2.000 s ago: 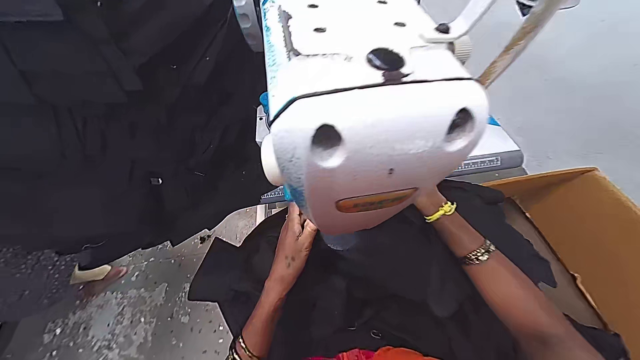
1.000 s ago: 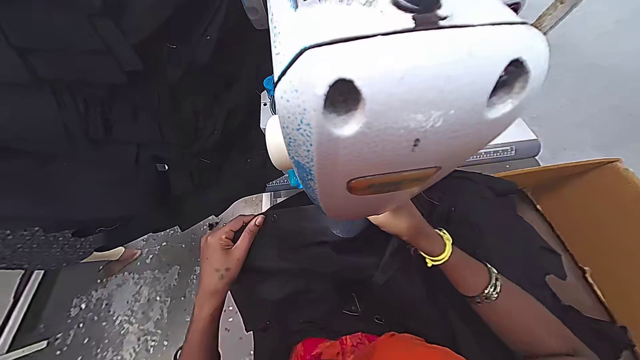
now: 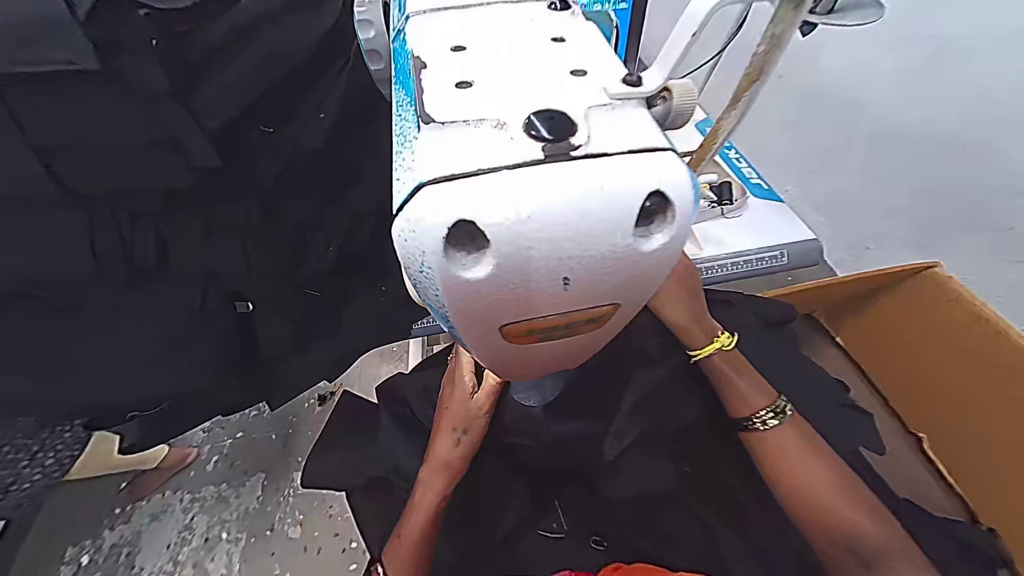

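Note:
A white and blue Jack sewing machine head (image 3: pixel 544 240) fills the upper middle of the view and hides the needle area. Black fabric (image 3: pixel 608 464) spreads below it, over my lap and toward the right. My left hand (image 3: pixel 470 396) is at the machine's lower left edge, on the fabric, its fingertips partly hidden by the machine. Behind the machine's right side is my right hand (image 3: pixel 678 300), its fingers out of sight; that wrist bears a yellow band and a metal bracelet.
A cardboard box (image 3: pixel 944 344) stands at the right. Dark cloth (image 3: pixel 184 208) hangs at the left, with a foot (image 3: pixel 160 472) on the worn floor beneath. A small tray with bobbins (image 3: pixel 724 196) lies on the machine table (image 3: pixel 768 232), which has a printed ruler.
My left hand, one second ago out to the left pinching the fabric's edge, is now in against the machine head. The view has shifted back from the machine. My right hand stays behind it.

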